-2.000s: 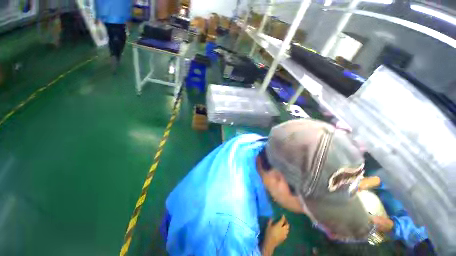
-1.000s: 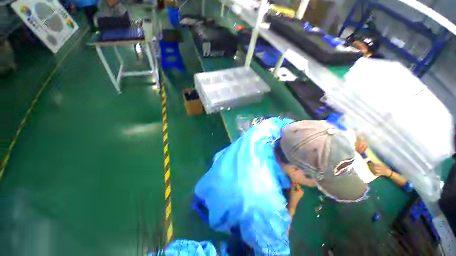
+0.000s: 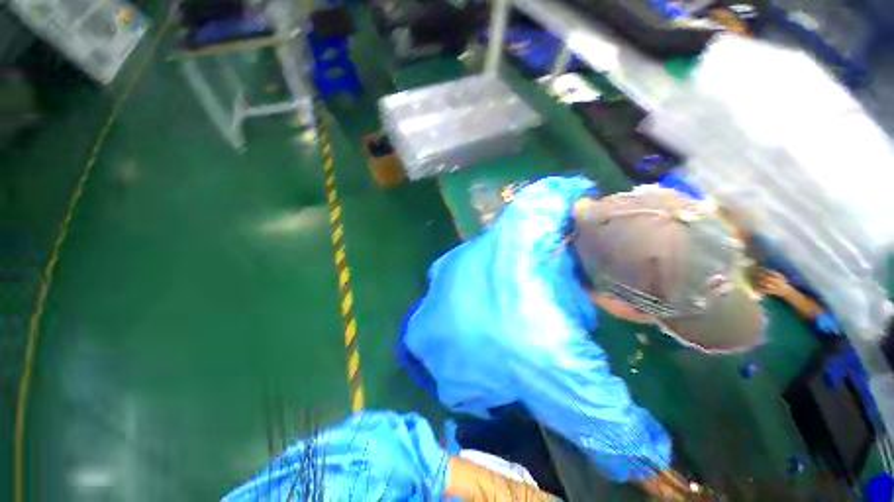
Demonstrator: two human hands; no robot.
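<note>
My left hand and my right hand are not in view. A blue sleeve (image 3: pixel 358 461) and a bare forearm (image 3: pixel 495 480) enter at the bottom edge, with the hand end cut off; I cannot tell for certain whose they are. Nearest in front is the green bench mat (image 3: pixel 706 397), with small blurred pieces (image 3: pixel 639 353) and a small blue item (image 3: pixel 749 370) on it. I cannot tell what the pieces are.
A person in a blue smock (image 3: pixel 510 304) and cap (image 3: pixel 667 255) leans over the bench, a hand (image 3: pixel 670 484) at the bottom edge. Another hand (image 3: pixel 774 284) reaches in at right. Clear trays (image 3: pixel 456 123), white plastic sheeting (image 3: pixel 794 127), a black bin (image 3: pixel 833 412) and floor tape (image 3: pixel 343 279) show.
The view has tilted down. The person in the cap now has an arm stretched toward the bottom edge, where before the hand was near the face. More of the bottom sleeve and a forearm now show.
</note>
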